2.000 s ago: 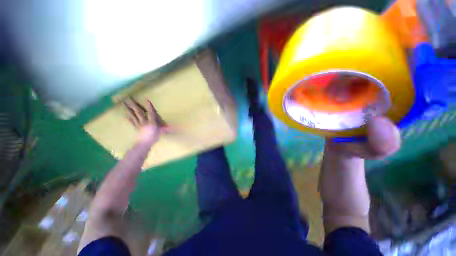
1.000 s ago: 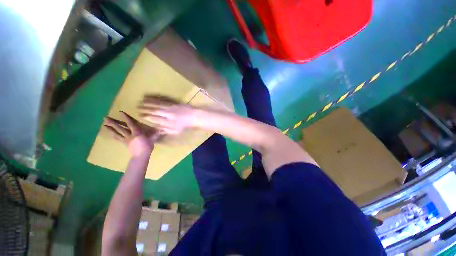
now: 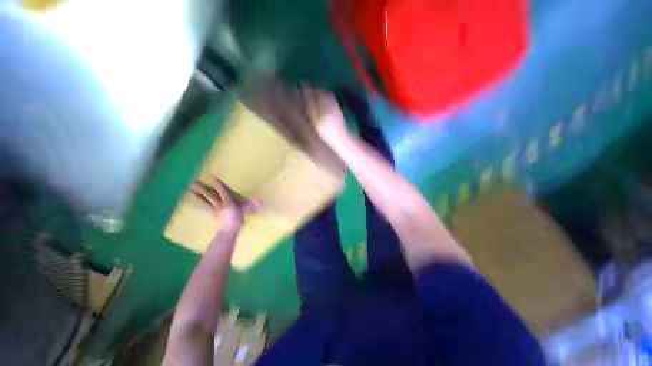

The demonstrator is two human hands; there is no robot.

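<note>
A large brown shipping carton (image 3: 275, 168), closed on top, stands on the green floor in front of my legs. My left hand (image 3: 223, 204) lies on its top near the left edge with the fingers spread, holding nothing. My right hand (image 3: 323, 114) is at the far right side of the carton, over its darker side face. It is blurred, and its fingers are hard to make out, so I cannot tell whether it grips the edge.
A red plastic stool (image 3: 457, 53) stands at the top right. A shiny table (image 3: 78, 93) fills the upper left. Another brown carton (image 3: 525, 261) is on the right beyond blurred yellow-black floor tape. More cartons and a dark fan are at the lower left.
My right hand has moved from the middle of the carton's top to its far right side. My left hand stays on the top. The tape dispenser seen earlier in my right hand is gone from it.
</note>
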